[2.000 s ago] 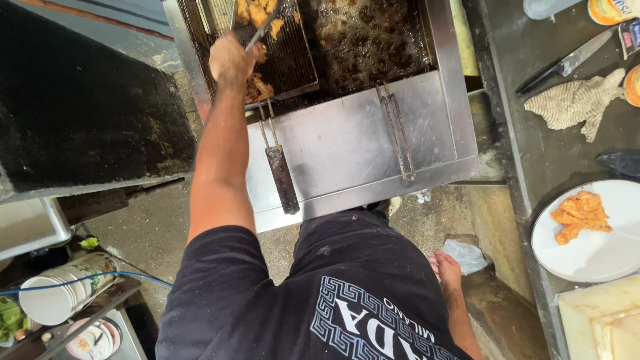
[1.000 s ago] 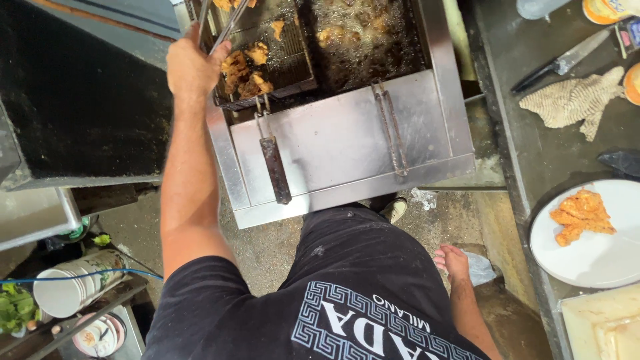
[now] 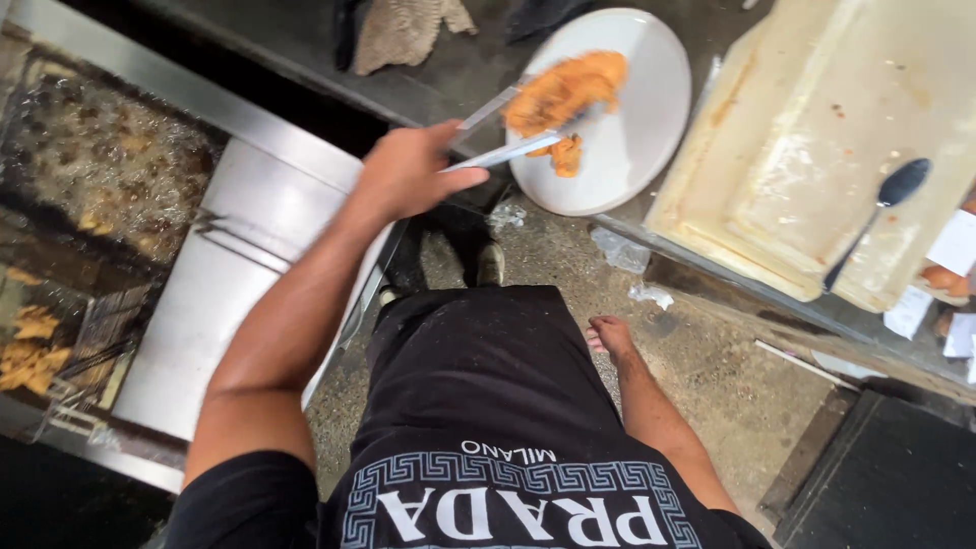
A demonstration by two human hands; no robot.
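My left hand holds metal tongs, whose tips are at a piece of orange-coated food over a white plate. A smaller orange piece hangs or lies just below it. The tips are blurred, so I cannot tell how firmly they grip. My right hand hangs by my side over the floor, with nothing visible in it and its fingers loosely bent. At the left, a deep fryer holds bubbling oil, and golden fried pieces lie in a wire basket.
A steel ledge joins the fryer, with a wire basket handle over it. Right of the plate, a stained cream tray bears a dark spoon. A knitted cloth lies on the counter. Plastic scraps lie near the counter edge.
My left hand and the tongs have moved from the fryer basket to the white plate. The view has turned far to the right. My right arm still hangs low.
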